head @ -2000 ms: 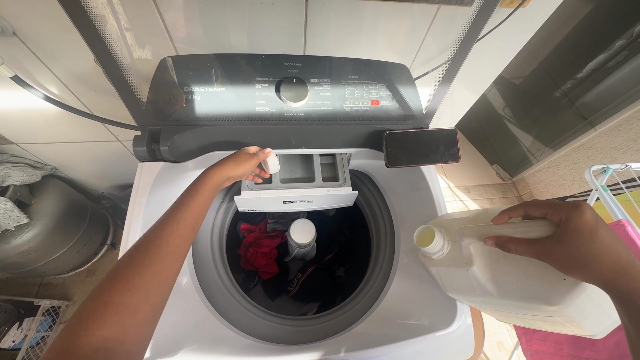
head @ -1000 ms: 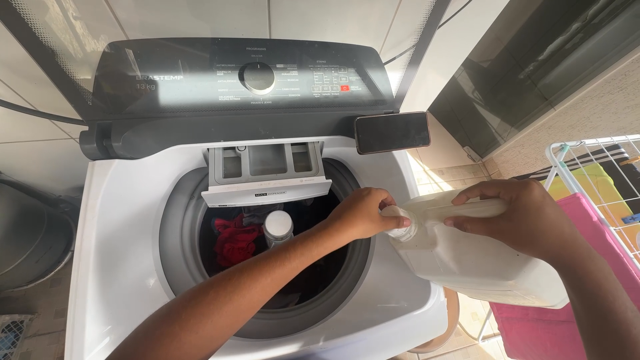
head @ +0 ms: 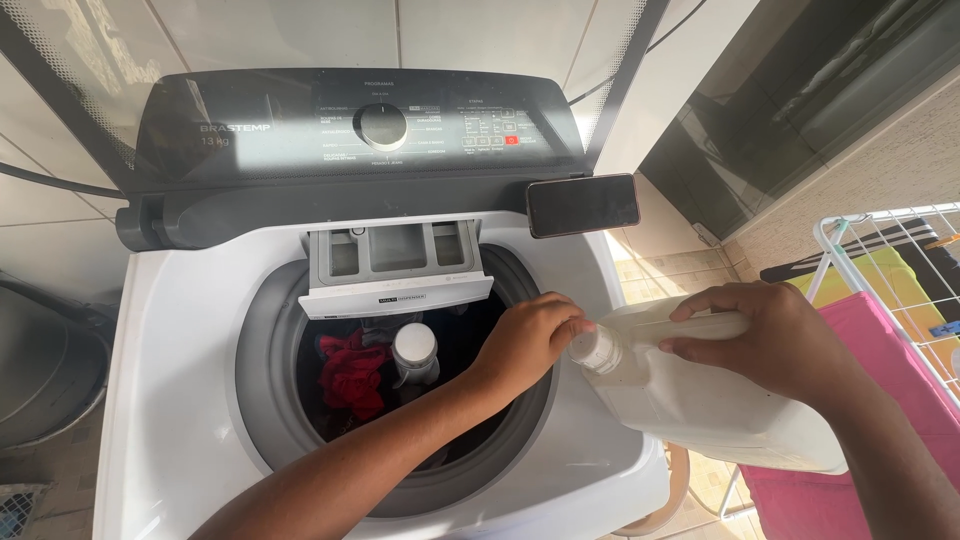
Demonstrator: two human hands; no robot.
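My right hand (head: 757, 345) grips the handle of a large white plastic jug (head: 720, 405), which leans over the right edge of the top-load washing machine (head: 172, 360). The fingers of my left hand (head: 532, 330) are on the white screw cap (head: 595, 349), which sits on the jug's mouth. Left of my left hand, the detergent dispenser drawer (head: 397, 295) is pulled out over the tub, its compartments exposed. Below it, a red garment (head: 352, 375) and dark clothes lie in the drum around the agitator (head: 415, 352).
A smartphone (head: 583, 205) rests at the back right of the washer, under the control panel (head: 262, 135). To the right stands a white wire drying rack (head: 840, 240) with a pink cloth (head: 877, 375). A grey rounded container (head: 45, 360) stands at the left.
My left hand has moved from above the dispenser drawer, where it held the white cap, right to the jug's mouth. The mouth was uncovered and now has the cap on it.
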